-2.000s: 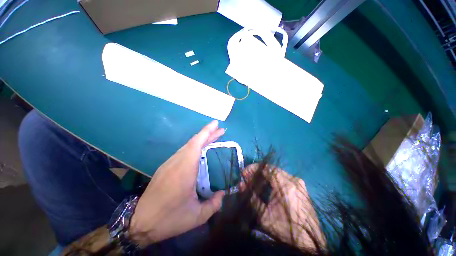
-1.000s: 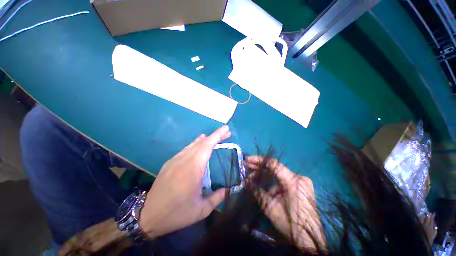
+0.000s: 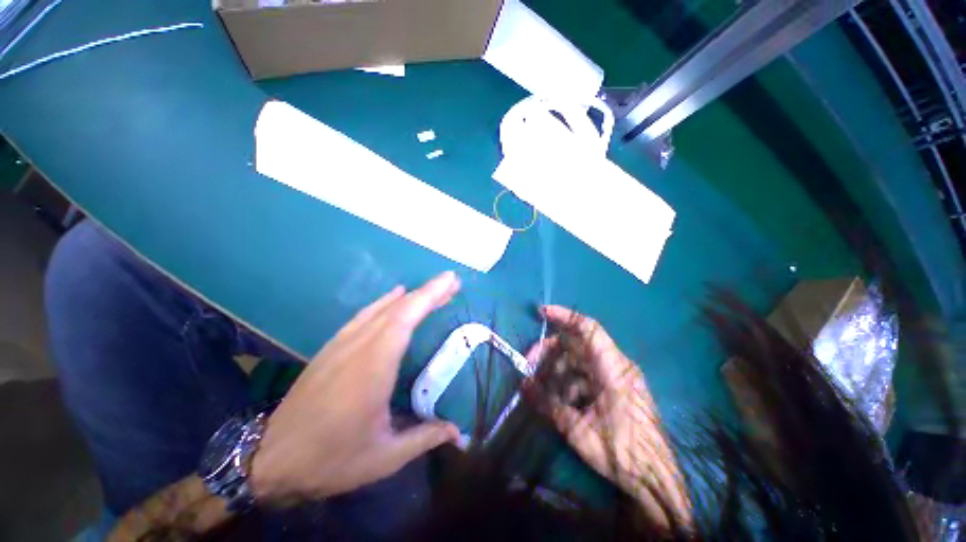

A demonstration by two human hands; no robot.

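Note:
A white rounded-square plastic frame [image 3: 440,373] with an open centre lies tilted between my hands, low in the middle of the view. My left hand [image 3: 350,397], with a metal watch at the wrist, is spread beside it; the thumb touches or nearly touches the lower edge, and the fingers are off the frame. My right hand [image 3: 593,397] has its fingers at the frame's right side, partly behind dark hair. A thin pale strand [image 3: 547,275] runs up from the right fingertips. The exact grip on frame and strand is hidden by hair.
A tapered white strip [image 3: 371,191], two tiny white pieces [image 3: 427,137], a yellowish loop [image 3: 516,224] and a white sheet [image 3: 598,206] below white frames [image 3: 530,129] lie on the green bench. A brown carton [image 3: 360,40], metal post [image 3: 731,69] and carton with clear plastic [image 3: 832,323] stand around.
My left fingers have come away from the frame, which has turned so it lies slanted. My right fingertips have risen, and a thin pale strand now shows. The bench things have shifted slightly in view.

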